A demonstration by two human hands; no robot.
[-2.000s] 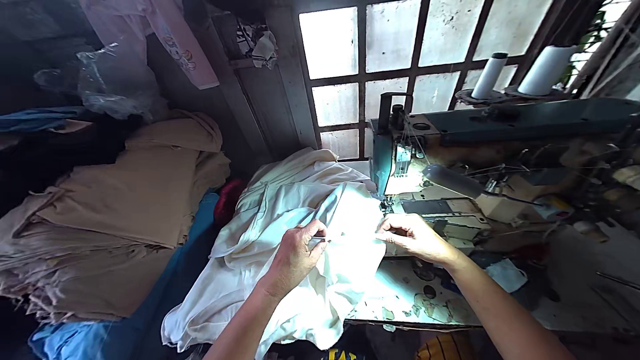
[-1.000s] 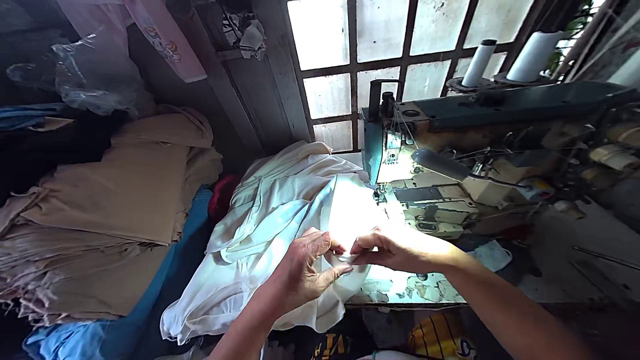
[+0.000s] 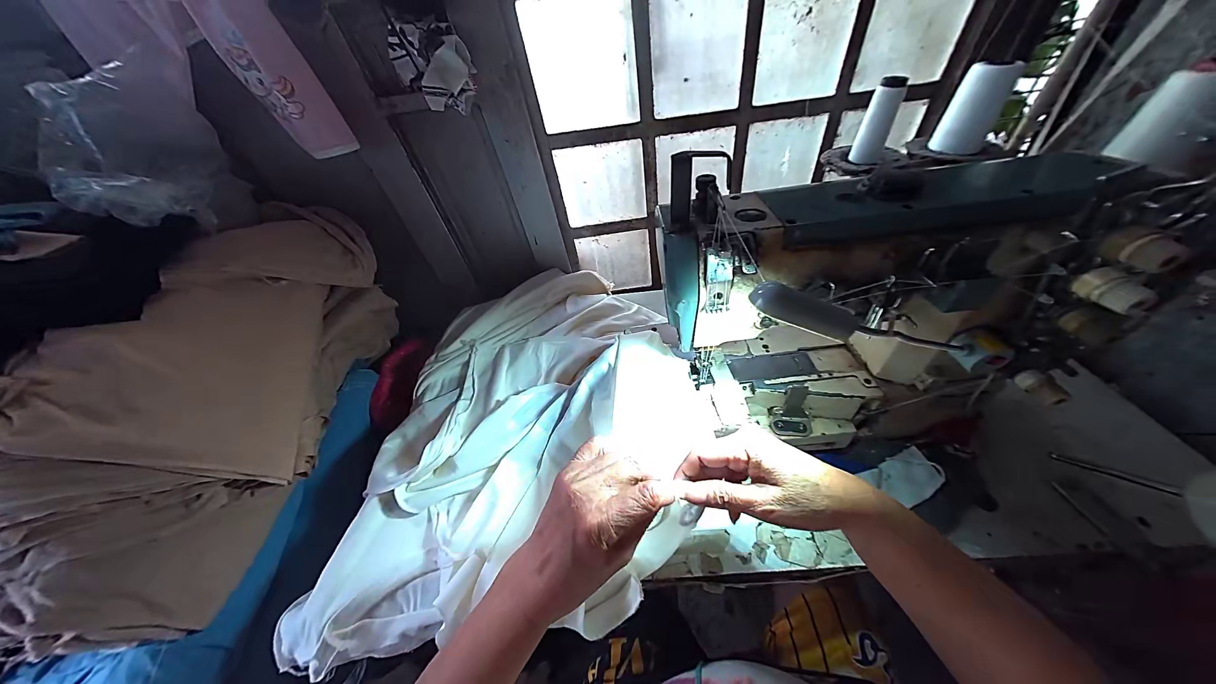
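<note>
White fabric [image 3: 513, 437] lies in loose folds left of an industrial sewing machine [image 3: 912, 209] and reaches up to its lit needle area. My left hand [image 3: 613, 494] pinches the fabric near its right edge, thumb and fingers closed. Close beside it, fingertips nearly touching, my right hand [image 3: 769, 480] has thumb and forefinger together at the same edge; glare hides exactly what is between them. Both hands are in front of the needles [image 3: 703, 366], over the near side of the machine bed.
Folded tan cloth [image 3: 190, 380] is stacked at the left on blue fabric [image 3: 332, 456]. White thread cones [image 3: 976, 109] stand behind the machine. A lamp on a bent arm [image 3: 803, 311] hangs over the bed. Thin metal tools [image 3: 1116, 473] lie on the right tabletop.
Two seconds ago my hands were apart over the white fabric; they came together a second ago and remain close. The right hand's fingers have shifted at the fabric edge.
</note>
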